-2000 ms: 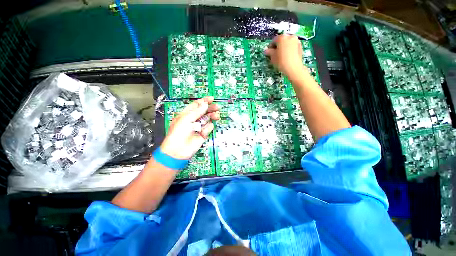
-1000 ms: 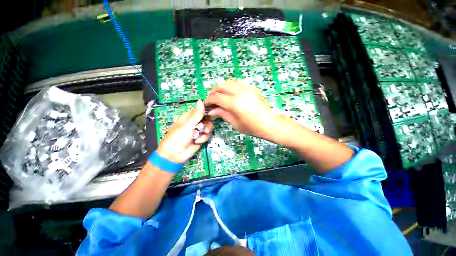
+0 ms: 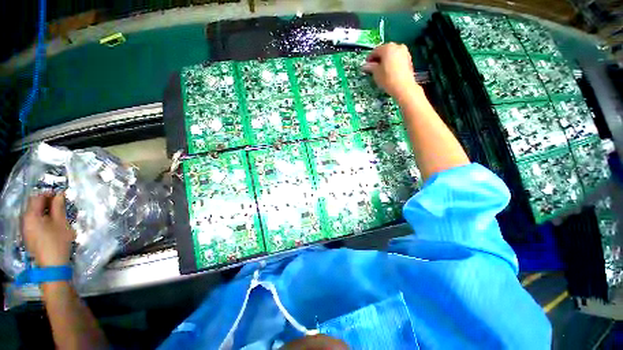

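Note:
Green circuit boards (image 3: 273,102) lie in two rows on a black tray (image 3: 174,123) in front of me. My right hand (image 3: 391,67) is over the far right board, fingertips pinched at its surface around something pale, too small to make out clearly. My left hand (image 3: 46,229), with a blue wrist strap (image 3: 42,275), is at the open clear plastic bag (image 3: 113,198) of silvery parts at the left. Its fingers are bent down among the parts. Whether they hold any is hidden.
A dark tray (image 3: 239,39) with shiny specks and a white-green tube (image 3: 352,37) lies behind the boards. Stacked black trays with green boards (image 3: 540,123) stand at the right. A blue coiled cord (image 3: 34,68) hangs at the left. Metal rails (image 3: 140,113) run under the tray.
My left hand has moved from over the boards to the bag. My right hand has left it and reached to the far right board. The view has shifted right.

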